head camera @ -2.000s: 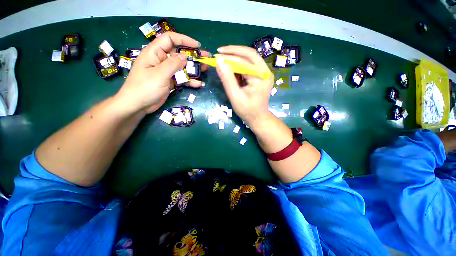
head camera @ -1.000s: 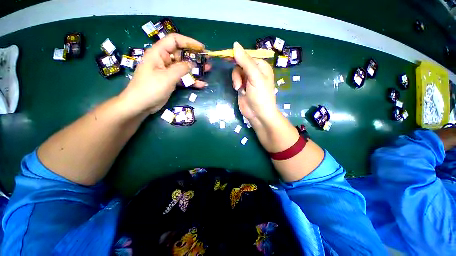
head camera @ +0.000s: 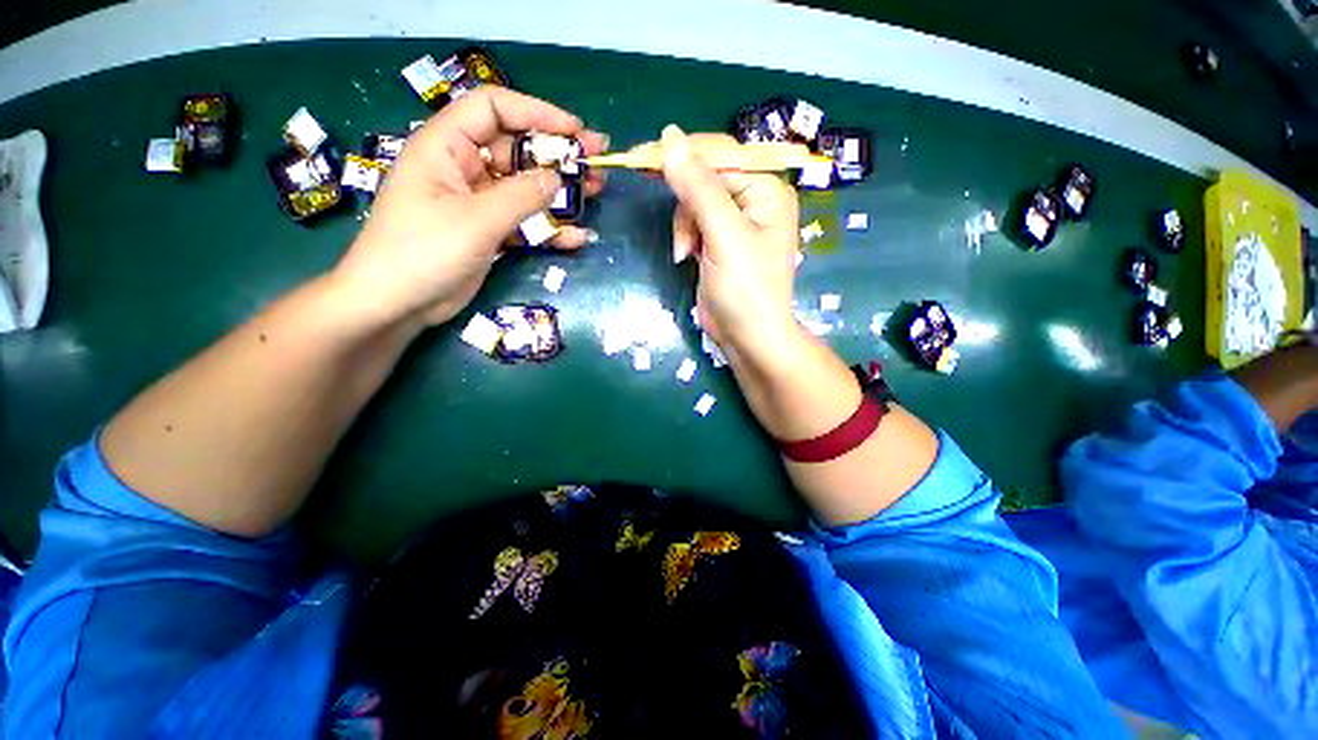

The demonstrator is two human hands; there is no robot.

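My left hand holds a black square electronic unit upright between thumb and fingers, with a white tab sticking out at its lower left. A white patch shows in the upper part of the unit. My right hand holds yellow tweezers level, with the tips at the unit's upper right edge. Whether the tips grip anything is too small to tell. Loose white squares lie on the green table below the hands.
More units lie at the left, below my left hand, behind the tweezers and at the right. A yellow tray with white contents and a neighbouring person's blue sleeve are at far right. A pale rail runs behind.
The tweezers have turned from slanting to level, and my right hand has opened out slightly below them. A white patch now shows in the held unit's upper part. The neighbour's sleeve has shifted slightly.
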